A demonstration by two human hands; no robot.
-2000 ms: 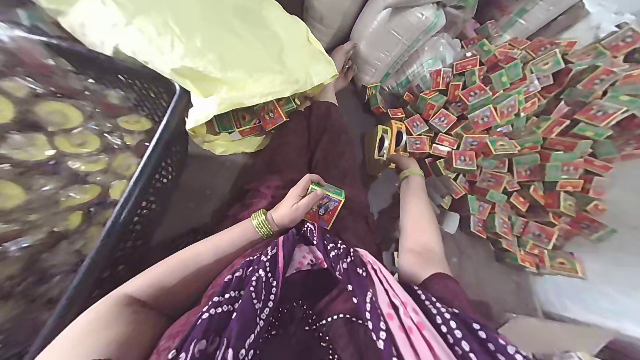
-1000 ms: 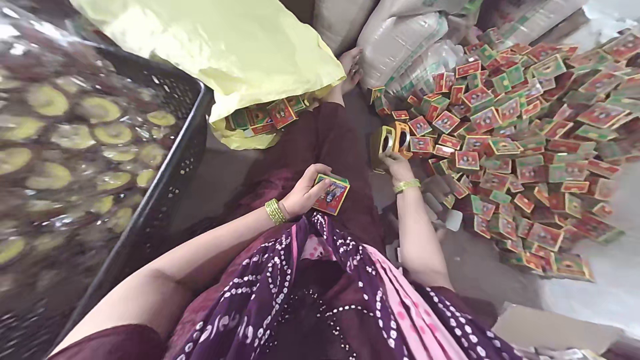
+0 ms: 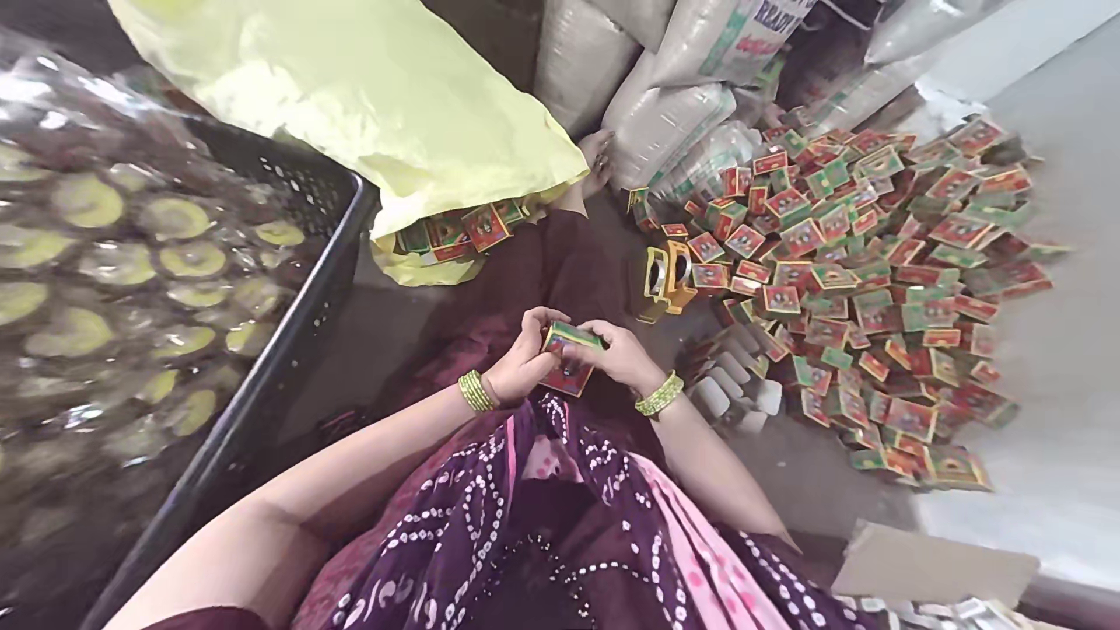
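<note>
Over my lap, my left hand [image 3: 525,359] grips a small red and green printed cardboard box [image 3: 569,378] from its left side. The fingers of my right hand [image 3: 623,357] are on the upper right part of the same box, and some of them are hidden. Beyond my right hand, a yellow tape dispenser [image 3: 667,278] stands on the floor beside a large heap of similar red and green boxes [image 3: 827,276]. More such boxes [image 3: 477,232] show at the mouth of a pale yellow sack [image 3: 376,105] ahead of my left hand.
At the left is a black plastic crate [image 3: 262,376] with plastic-wrapped items with yellow round parts [image 3: 114,262]. Filled sacks [image 3: 652,114] stand at the top. Small white pieces [image 3: 731,385] lie right of my lap, and a cardboard flap [image 3: 932,560] is at lower right.
My right hand has left the yellow tape dispenser and moved left to the box that my left hand holds. The dispenser remains beside the heap.
</note>
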